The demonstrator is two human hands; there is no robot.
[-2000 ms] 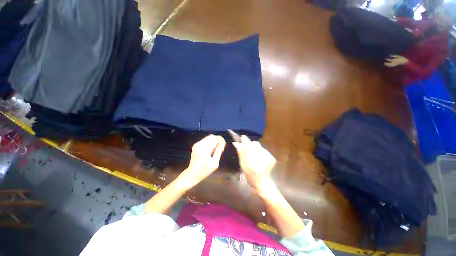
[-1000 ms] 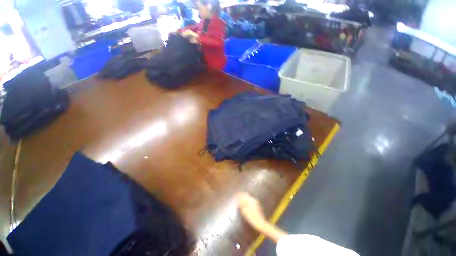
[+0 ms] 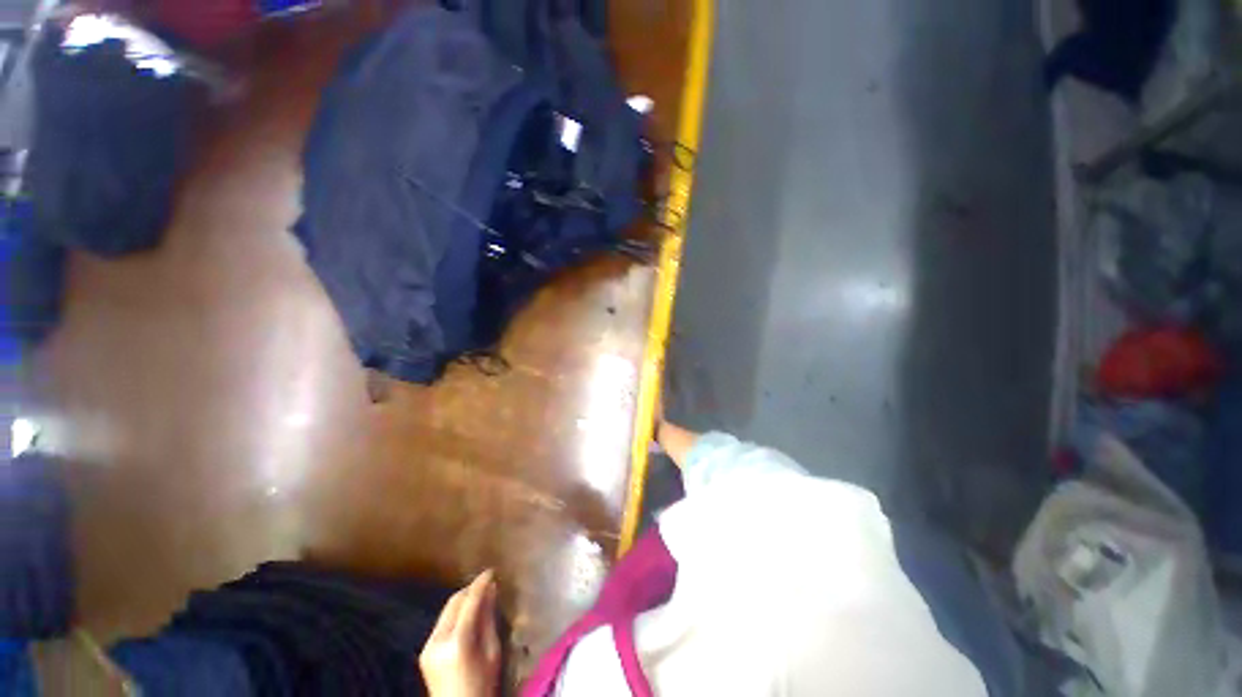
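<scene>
A loose pile of dark navy garments (image 3: 395,177) lies on the brown table near its yellow edge, with thin cords and small white tags showing. A stack of dark navy garments (image 3: 313,633) is at the lower left, cut off by the bottom edge. My left hand (image 3: 463,647) is at the right end of this stack, fingers close together, partly cut off by the frame; whether it grips cloth is unclear. My right hand (image 3: 667,433) is at the yellow edge, below the loose pile and apart from it. Only a small part shows and its fingers are hidden.
The brown table (image 3: 204,409) ends at a yellow edge strip (image 3: 665,313). A grey aisle floor (image 3: 831,272) lies to the right. Beyond it are mixed cloths, including a red piece (image 3: 1158,362). Another dark pile (image 3: 109,150) is at the upper left.
The view has swung right and down, bringing the loose pile nearer. My left hand has come back into view by the stack. My right hand has moved to the yellow edge.
</scene>
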